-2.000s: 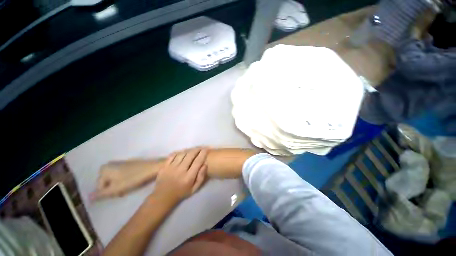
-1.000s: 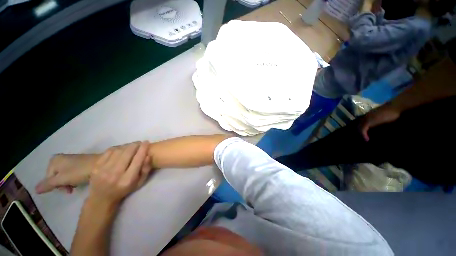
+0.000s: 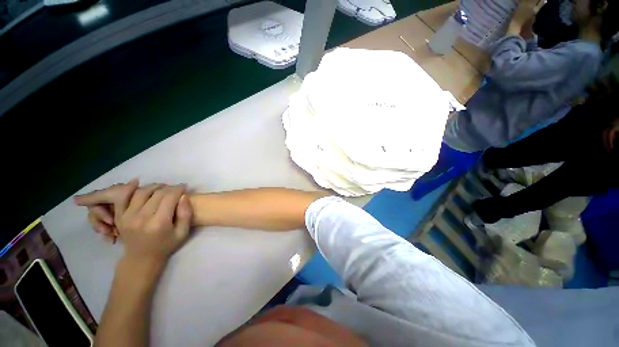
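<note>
My left hand (image 3: 155, 215) lies over the back of my right hand and wrist and is closed around them. My right hand (image 3: 105, 209) is palm down over the light grey board (image 3: 237, 264), its index finger stretched left and other fingers bent. It holds nothing that I can see; part of it is hidden under my left hand. An uneven stack of white hexagonal panels (image 3: 380, 115) stands at the board's right end, print side up and overexposed. Neither hand touches it.
A white printed panel (image 3: 271, 32) lies on the dark green conveyor (image 3: 163, 101), another farther right. A grey post (image 3: 315, 37) stands behind the stack. A phone (image 3: 51, 305) lies bottom left. Right are a seated person (image 3: 522, 88), a dark-clothed person and clear bags (image 3: 543, 237) by a slatted rack.
My left hand has slid along my right forearm onto the wrist and hand. The view has shifted. A dark-clothed person has come in at the right.
</note>
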